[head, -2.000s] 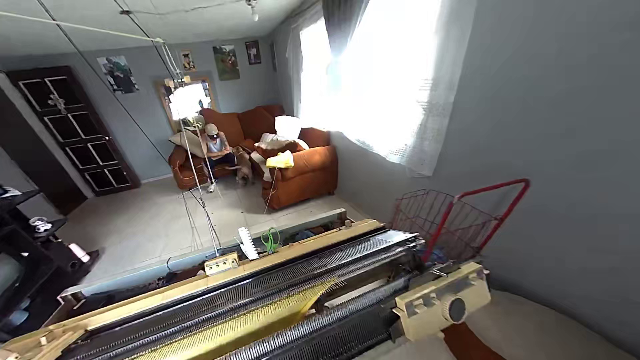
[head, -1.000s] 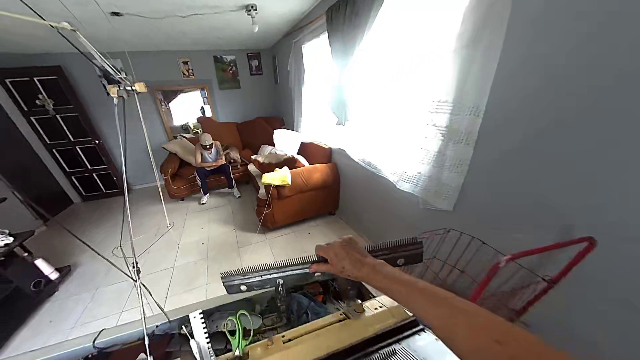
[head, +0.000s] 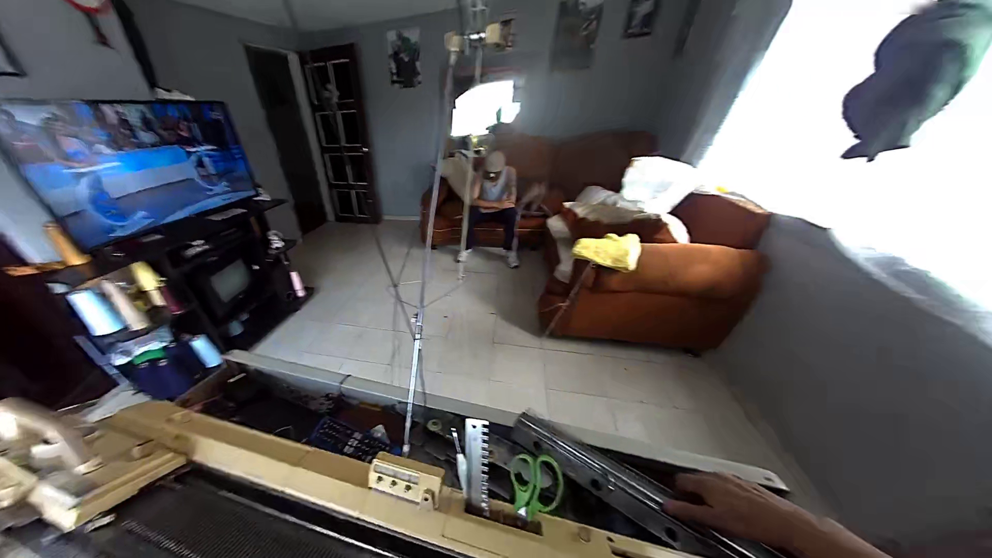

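Observation:
My right hand [head: 732, 504] reaches in from the lower right, its fingers on a long metal bar with holes [head: 620, 484], which lies slanted over the tray behind the knitting machine. Left of the bar stand green-handled scissors [head: 535, 484] and a white toothed strip [head: 477, 465]. The knitting machine's cream bed [head: 310, 480] runs along the bottom, with a small cream counter box [head: 407, 479] on it. At the lower left sits the cream carriage [head: 101, 465] with its handle. My left hand is out of view.
A thin yarn mast [head: 418, 341] rises from the machine. A person [head: 494, 201] sits on a brown sofa [head: 651, 310] across the room; yellow cloth [head: 608, 252] lies on its arm. At left, a television [head: 132, 167] stands above shelves with yarn cones [head: 97, 310].
The view has swung left. My right hand, absent two seconds ago, held a toothed bar above the tray one second ago; now it is lower, at a bar lying over the tray.

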